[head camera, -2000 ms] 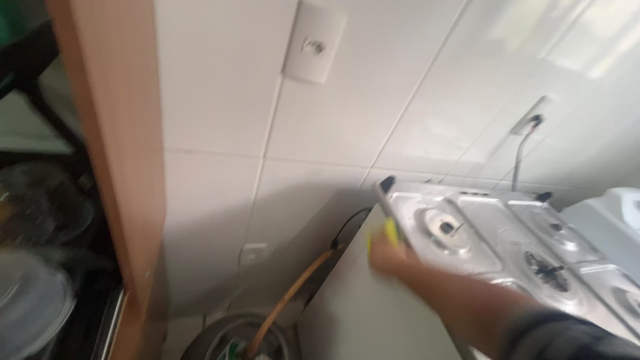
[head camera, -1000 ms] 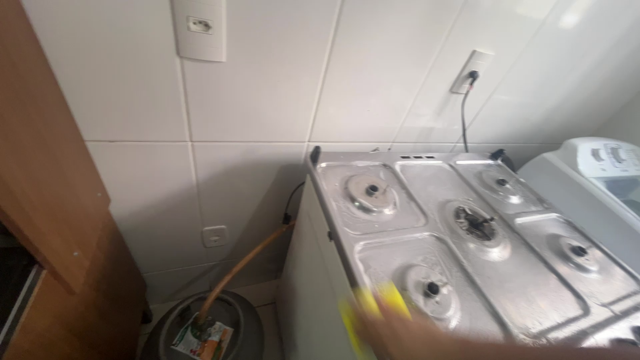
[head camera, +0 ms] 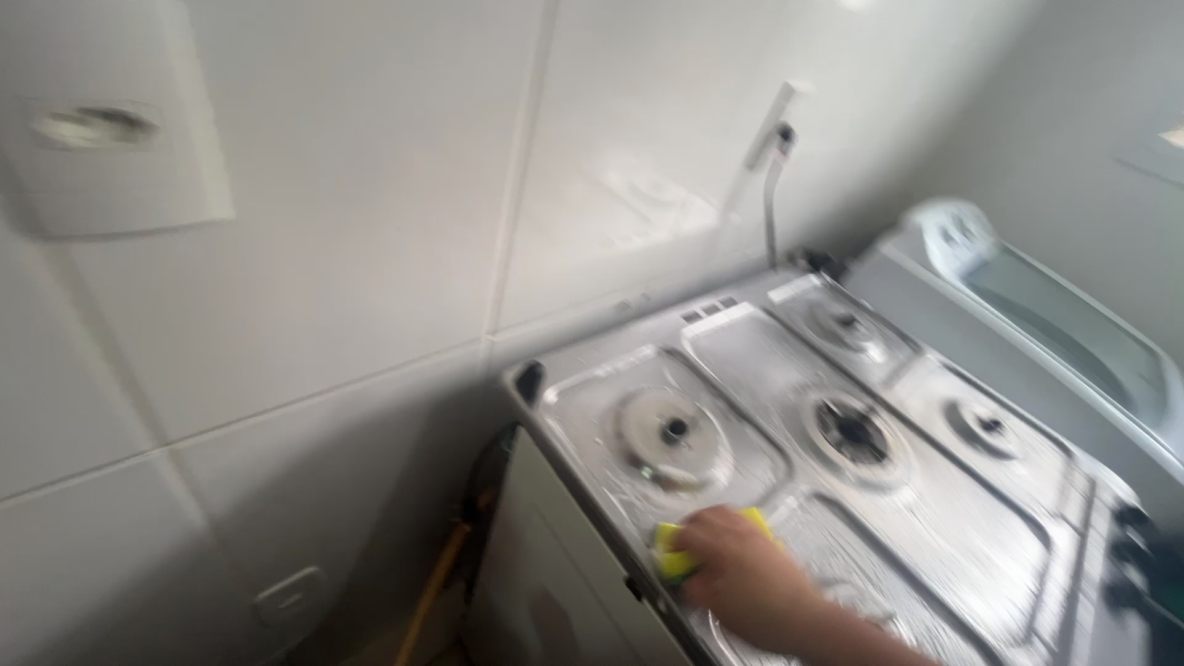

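Note:
My right hand (head camera: 745, 573) grips a yellow sponge (head camera: 670, 559) and presses it on the left edge area of a metal gas cooktop (head camera: 953, 499). The cooktop's surface looks wet and streaked, and its burners are bare of grates. Just beyond the hand lies the left rear burner (head camera: 673, 429); the central burner (head camera: 851, 431) is farther right. Part of the front left burner is hidden by my hand and forearm. My left hand is out of view.
Behind the stove rises a white tiled wall with a plugged-in cord (head camera: 770, 208). A white washing machine with a clear lid (head camera: 1064, 324) stands to the right. An orange hose (head camera: 428, 587) hangs beside the stove's left side.
My right hand, with the sponge, is now between the left rear and front left burners; a second ago it was beside the front left burner. The view has shifted.

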